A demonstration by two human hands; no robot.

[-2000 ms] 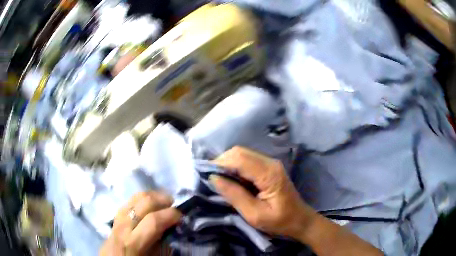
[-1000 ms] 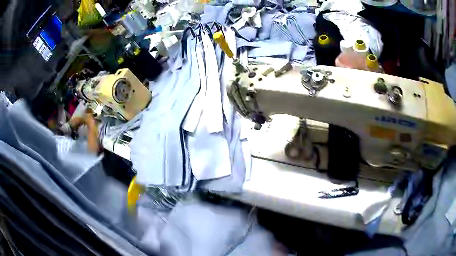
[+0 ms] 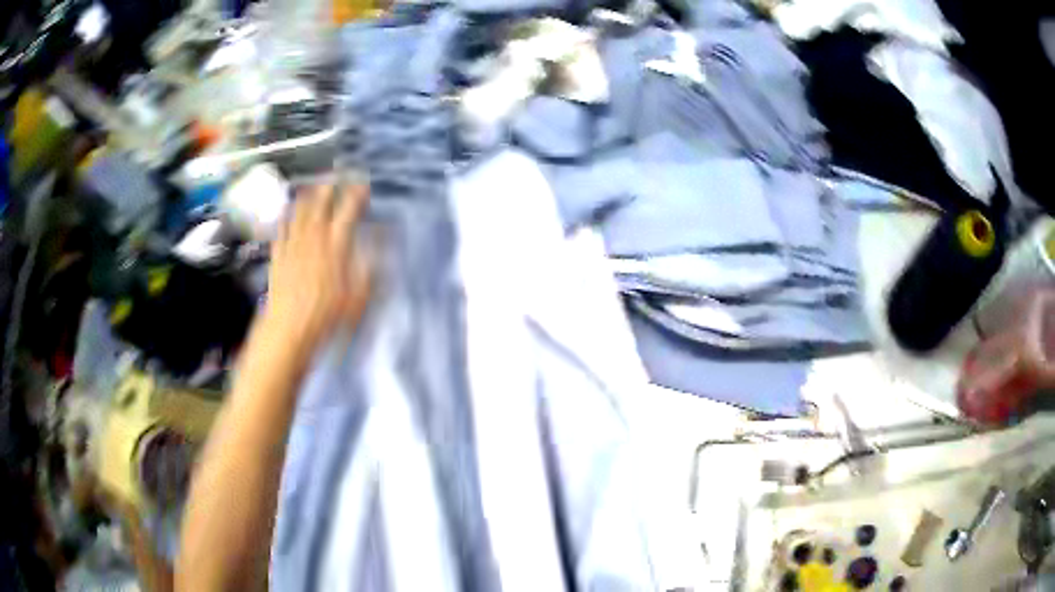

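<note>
My left hand point(image 3: 318, 260) reaches up from the lower left, blurred. Its fingers are extended and somewhat apart, over the left edge of long light blue-grey cut pieces point(image 3: 422, 278). Whether it touches them is hard to tell. Long white strips point(image 3: 503, 335) run down beside the blue-grey cloth towards the bottom edge. My right hand is out of the picture.
Folded blue-grey pieces with dark edges point(image 3: 706, 220) lie beyond. A black thread cone point(image 3: 943, 278) stands at right, above the sewing machine's cream top point(image 3: 914, 497). Another yellowish machine point(image 3: 174, 428) is at left, below blurred clutter.
The view has swung closer to the far end of the laid-out pieces. My left hand has come into view over them. The machine has shifted to the lower right.
</note>
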